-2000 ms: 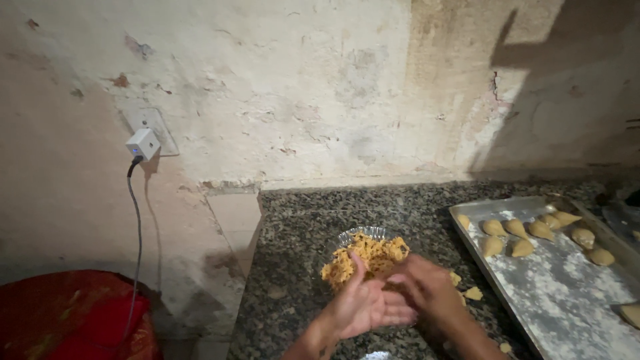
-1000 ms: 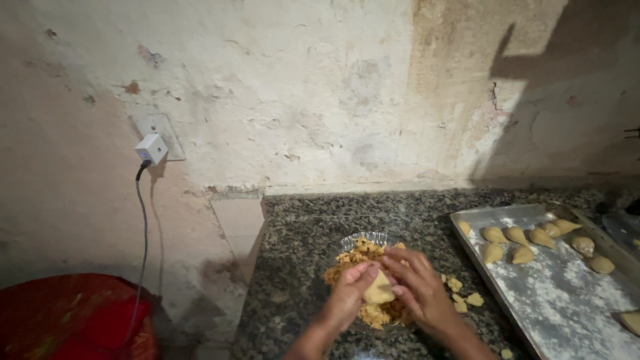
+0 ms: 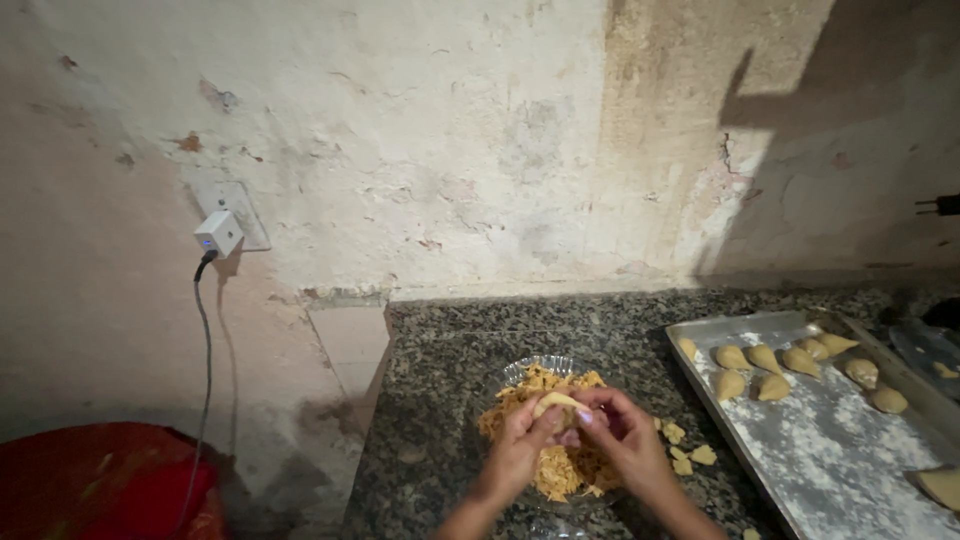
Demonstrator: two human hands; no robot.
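Note:
Between both hands is a piece of pale dough (image 3: 559, 403), curved into an open cup over the bowl. My left hand (image 3: 521, 446) grips its left side, and my right hand (image 3: 619, 435) pinches its right edge with thumb and fingers. Beneath them a clear glass bowl (image 3: 551, 365) holds shredded orange filling (image 3: 559, 474). Whether any filling lies inside the dough cannot be told. Small dough scraps (image 3: 679, 450) lie on the counter right of the bowl. Several teardrop-shaped dough pieces (image 3: 763, 358) rest on a floured metal baking tray (image 3: 720, 420) at the right.
The dark granite counter (image 3: 435, 420) meets a peeling wall. A white charger (image 3: 219, 232) with a cable hangs from the wall outlet, left of the counter. A red covered container (image 3: 97, 480) stands at the lower left. A clear dish (image 3: 926, 352) sits beyond the tray's right side.
Two seconds ago my left palm was spread, with my right hand over it. One second ago both hands held a flatter dough piece; now it is curved upward between the fingers.

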